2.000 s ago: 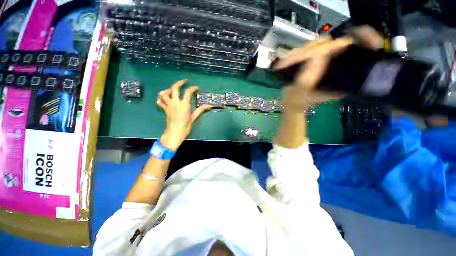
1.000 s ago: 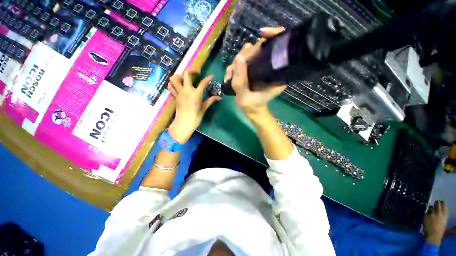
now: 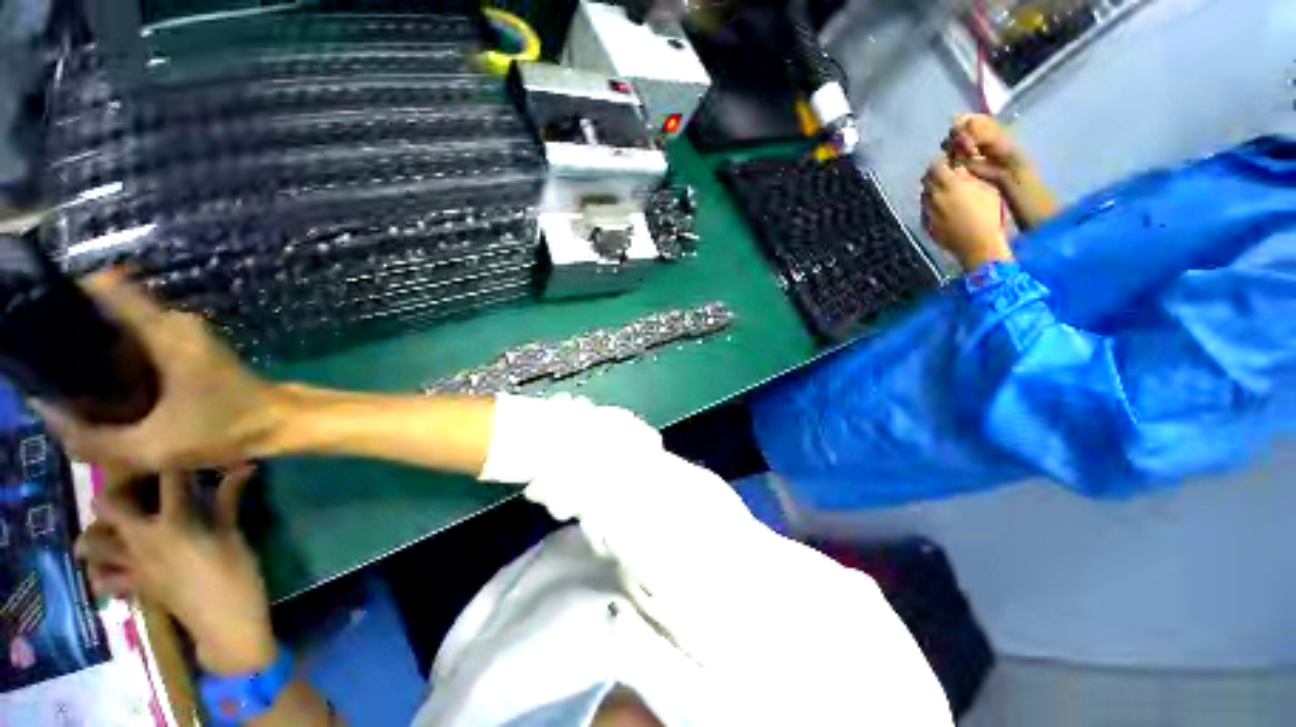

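My right hand is at the left of the picture, closed around the thick black electric screwdriver, which is cut off by the left edge. My left hand is just below it near the carton's edge, fingers bent; its fingertips are partly hidden and blurred, so I cannot tell whether it holds anything. A row of small assembled units lies edge to edge on the green mat, to the right of both hands.
Tall clear blister trays stand at the back left. The metal screw feeder and a pale box with a red light are beside them. A black parts tray lies right, near a person in blue. The printed carton is lower left.
The view has swung right, showing more of the person in blue and less carton. Both hands now appear further left, my right still gripping the screwdriver.
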